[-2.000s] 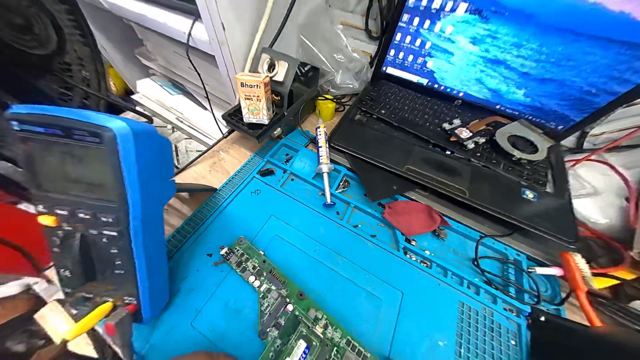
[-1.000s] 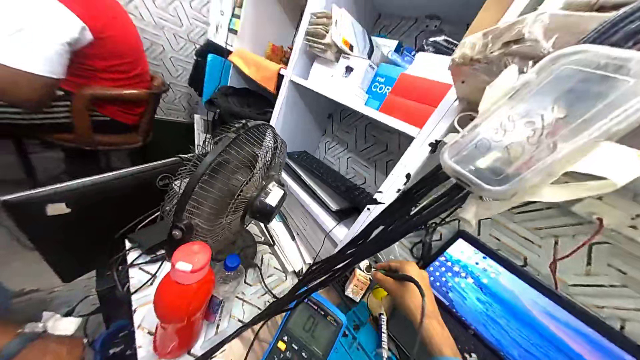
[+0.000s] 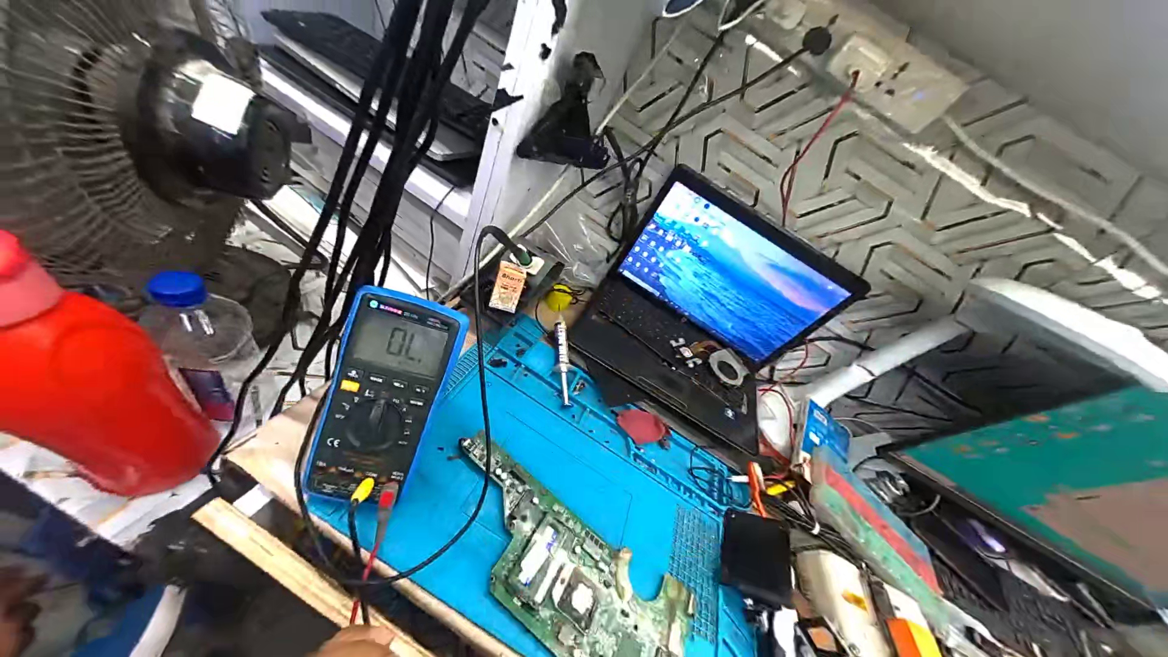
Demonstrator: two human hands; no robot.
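A few fingertips, apparently of my left hand, show at the bottom edge beside a red test lead; their grip is hidden. My right hand is out of view. A blue digital multimeter stands tilted at the left end of a blue silicone repair mat, with yellow and red plugs in its lower sockets. A black cable loops over the mat up to a black holder behind a small printed box. A green laptop motherboard lies on the mat, below a syringe.
An opened laptop with a loose cooling fan on it stands behind the mat. Left are a red bottle, a clear bottle, a fan and hanging black cables. A blurred hand is at the lower left, its owner unclear.
The hand that was at the small box one second ago is no longer there. A black cable now runs to the holder behind that box. The view has swung back right toward the mat.
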